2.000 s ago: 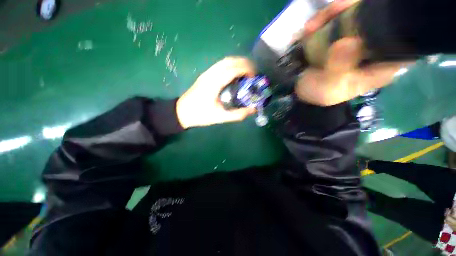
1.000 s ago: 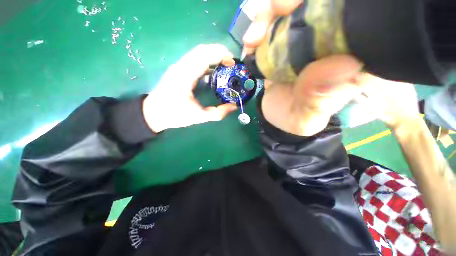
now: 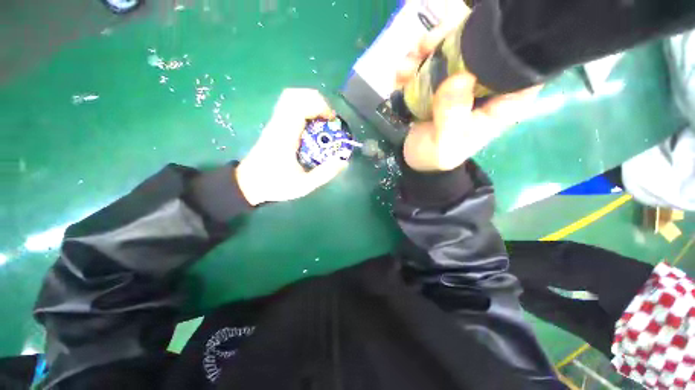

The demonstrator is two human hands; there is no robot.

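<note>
My left hand (image 3: 286, 148) holds a small round unit (image 3: 325, 142), its blue-silver face with a dark central hole turned up. A thin white lead with a small pale end runs from the unit to the right. My right hand (image 3: 449, 126) is wrapped around the electric screwdriver (image 3: 510, 42), a thick black cylinder with a yellowish taped band near the nose. The screwdriver's nose is over the dark opening of the white screw feeder (image 3: 404, 46); its tip cannot be made out clearly.
Tiny silver screws (image 3: 202, 90) lie scattered on the green bench (image 3: 152, 137). A round unit (image 3: 122, 4) is on the grey conveyor at the top left. A person's red-and-white checked sleeve or garment (image 3: 659, 327) shows at the lower right, beside a crumpled whitish plastic bag (image 3: 659, 175).
The screwdriver and my right hand have moved away from the unit to the feeder. My left hand has shifted slightly left with the unit. The other person's bare forearm has left the right side.
</note>
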